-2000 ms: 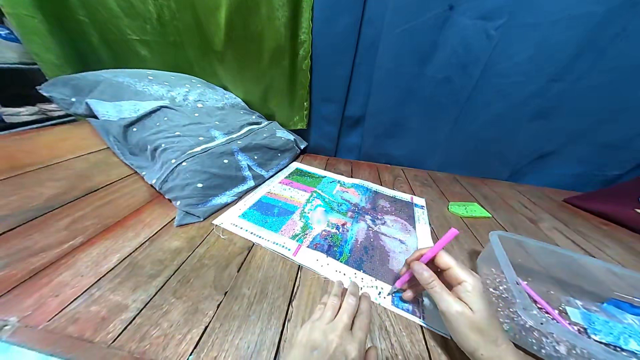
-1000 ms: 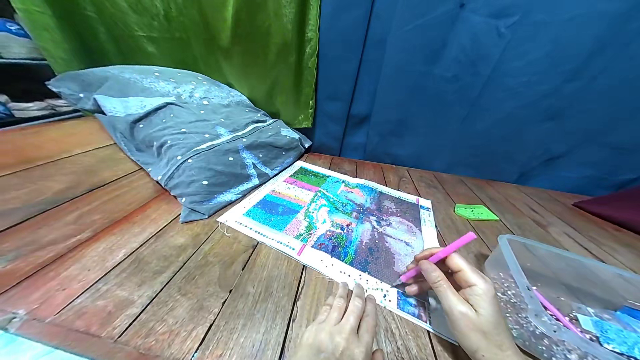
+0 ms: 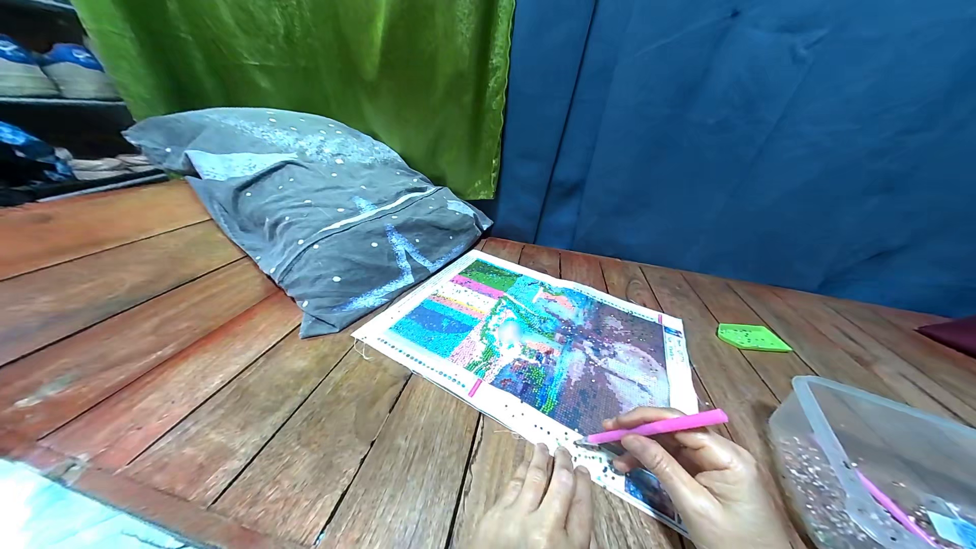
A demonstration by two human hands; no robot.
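A diamond painting canvas [image 3: 610, 358], largely covered in coloured drills, lies flat on the wooden floor. My right hand [image 3: 701, 473] holds a pink applicator pen [image 3: 659, 427] over its near border, the tip close to loose dark drills [image 3: 591, 454] scattered there. Beside them, the fingertips of my left hand [image 3: 541, 499] rest at the canvas's near edge, fingers extended and nothing held. Whether the pen tip carries a drill is too small to tell.
A clear plastic box [image 3: 808, 457] with drills, packets and another pink pen [image 3: 892, 507] stands at right. Behind it lies a green drill tray [image 3: 751, 337]. A grey pillow [image 3: 320, 206] sits back left, before green [image 3: 320, 69] and blue curtains [image 3: 724, 137].
My right hand has brought the pen tip from the canvas's lower right part leftward to the loose drills on the near border. The left hand stays by the edge.
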